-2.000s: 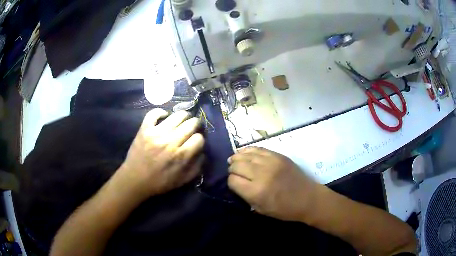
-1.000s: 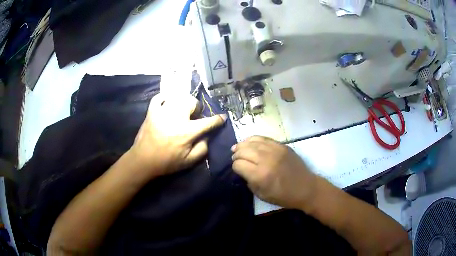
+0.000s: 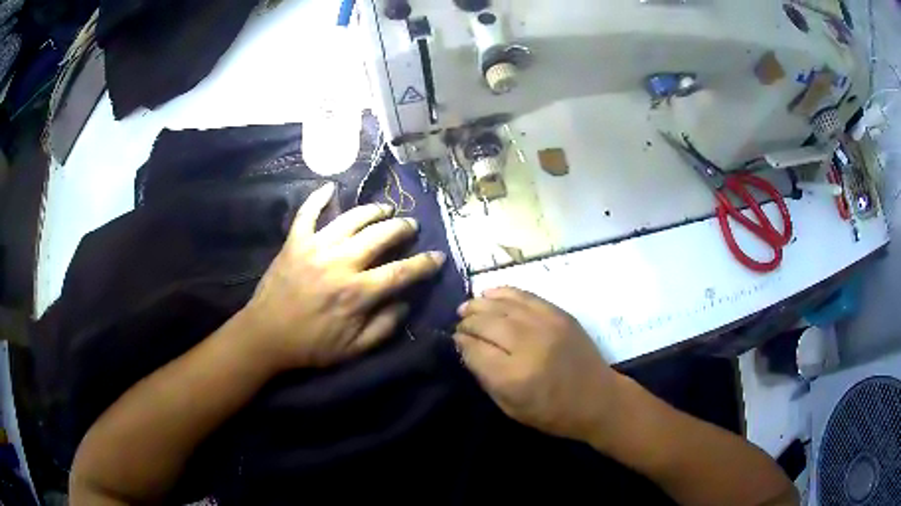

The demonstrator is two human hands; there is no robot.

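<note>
Dark cloth (image 3: pixel 148 267) covers the left and front of the table. A smoother navy piece (image 3: pixel 427 222) runs under the sewing machine head (image 3: pixel 445 89) near the presser foot (image 3: pixel 440 178), with a whitish stitched edge on its right. Loose yellowish thread (image 3: pixel 399 194) lies on it. My left hand (image 3: pixel 341 282) lies on the cloth with fingers spread, pressing it flat left of the navy piece. My right hand (image 3: pixel 529 356) pinches the cloth's right edge below the needle area. The needle itself is too small to make out.
Red-handled scissors (image 3: pixel 753 219) lie on the machine bed and table's right part. A white oval plate (image 3: pixel 332 138) is left of the head. More dark cloth (image 3: pixel 163 49) lies at the upper left. A fan-like unit (image 3: pixel 861 445) is at the lower right. Small tools (image 3: pixel 858 188) lie at the right end.
My left fingers have gone from bunched to spread out over the cloth. More of the navy piece shows between my hands. My right hand keeps its pinch on the edge with little movement.
</note>
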